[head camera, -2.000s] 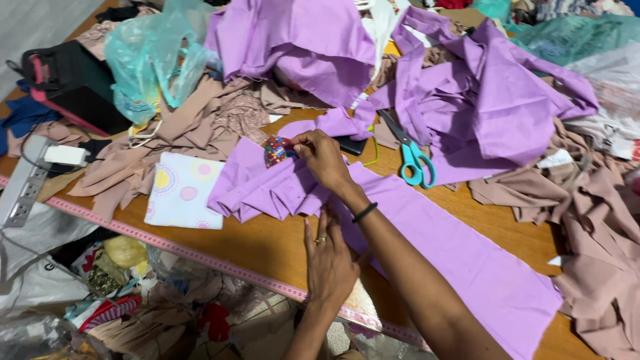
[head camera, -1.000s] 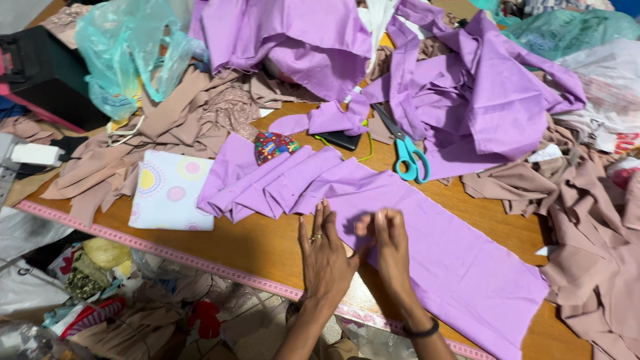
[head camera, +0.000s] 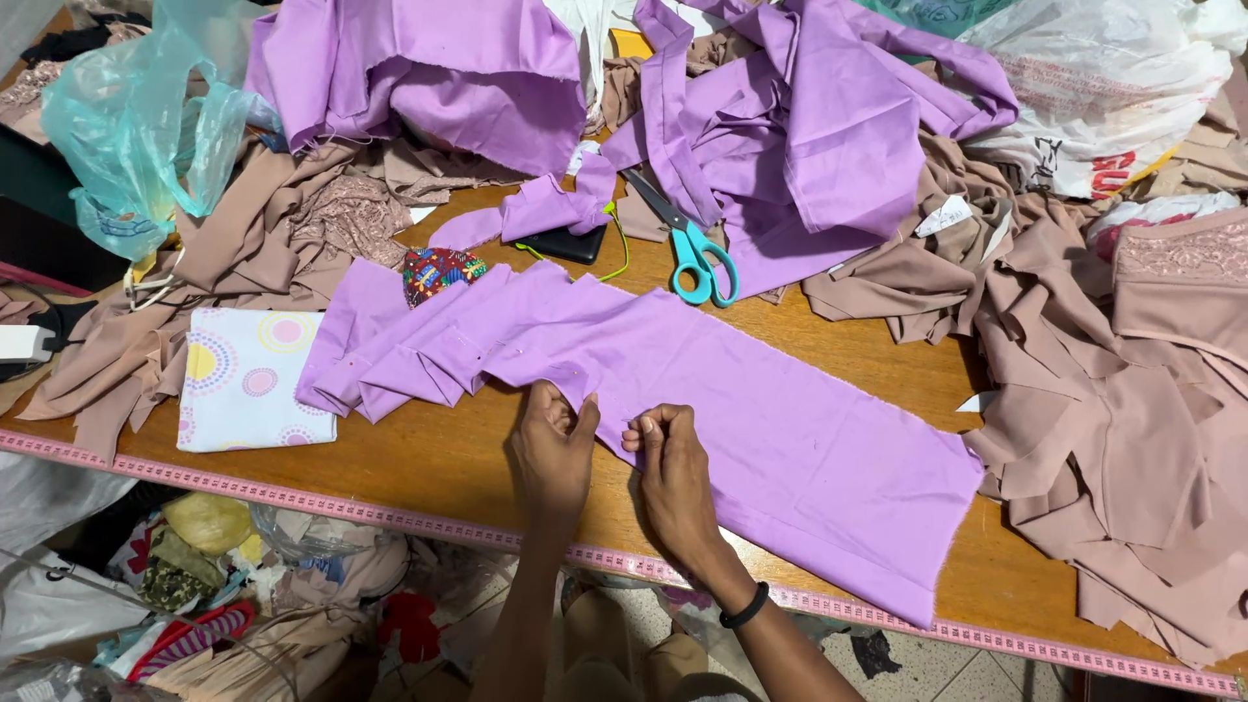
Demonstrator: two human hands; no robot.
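Note:
A long strip of purple fabric [head camera: 780,419] lies across the wooden table, its left part gathered into folds. My left hand [head camera: 558,439] pinches the strip's near edge between thumb and fingers. Just to the right, my right hand [head camera: 668,444] is held over the same edge with fingertips together; whether a pin is between them is too small to tell. A colourful patterned pincushion [head camera: 439,276] rests against the far side of the folds. Teal-handled scissors [head camera: 700,258] lie beyond the strip, beside a black phone [head camera: 561,244] partly covered by a purple scrap [head camera: 546,210].
A pink measuring tape [head camera: 390,517] runs along the table's near edge. A folded dotted cloth [head camera: 249,380] lies at the left. Purple cloth [head camera: 809,127], beige fabric pieces [head camera: 1092,419], a teal plastic bag [head camera: 146,127] and a white plastic bag [head camera: 1092,97] surround the work.
My right hand was at the pincushion two seconds ago and has come back to the strip's near edge. My left hand, earlier flat on the cloth, now pinches its edge.

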